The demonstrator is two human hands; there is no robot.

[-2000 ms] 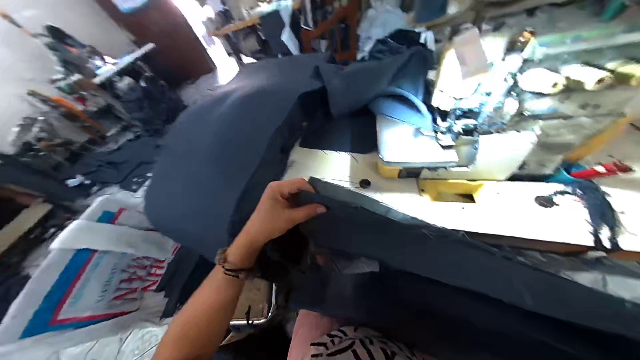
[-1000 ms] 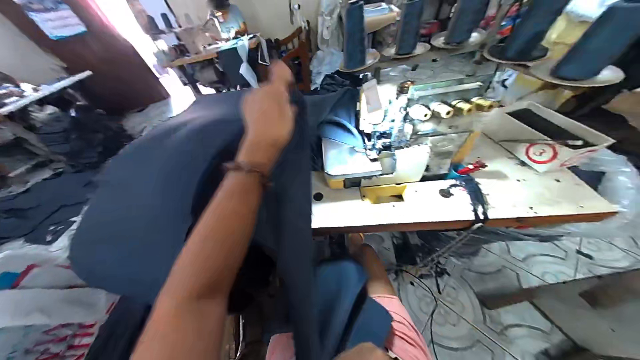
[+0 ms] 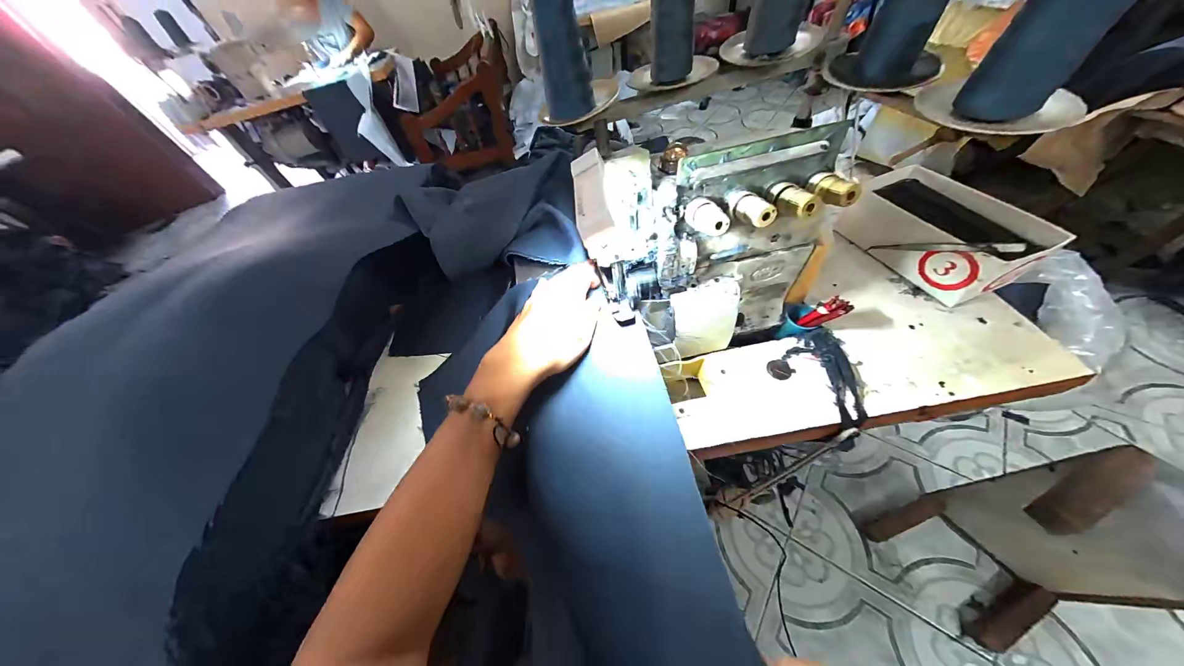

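Note:
My left hand (image 3: 555,319), with a beaded bracelet at the wrist, holds a long dark blue cloth panel (image 3: 610,481) beside the presser foot (image 3: 622,310) of an overlock sewing machine (image 3: 731,250). Its fingertips are close to the foot and partly lost in glare. From the foot the panel hangs down over the table's front edge. A larger dark blue cloth (image 3: 185,351) spreads to the left, bunched up behind my hand. At the bottom edge, beside the panel, a sliver of skin may be my right hand; what it does cannot be made out.
Thread cones (image 3: 671,42) stand behind the machine. On the white table (image 3: 953,361) are a box (image 3: 1008,254) with tweezers across it, a small blue cup (image 3: 797,319) of red-handled tools and dark thread scraps (image 3: 837,370). A person (image 3: 338,37) sits at another table. A wooden stool (image 3: 1082,527) stands lower right.
My left hand was raised over the cloth a second ago; it has come down beside the presser foot. The panel now lies flatter at the machine. The view has shifted.

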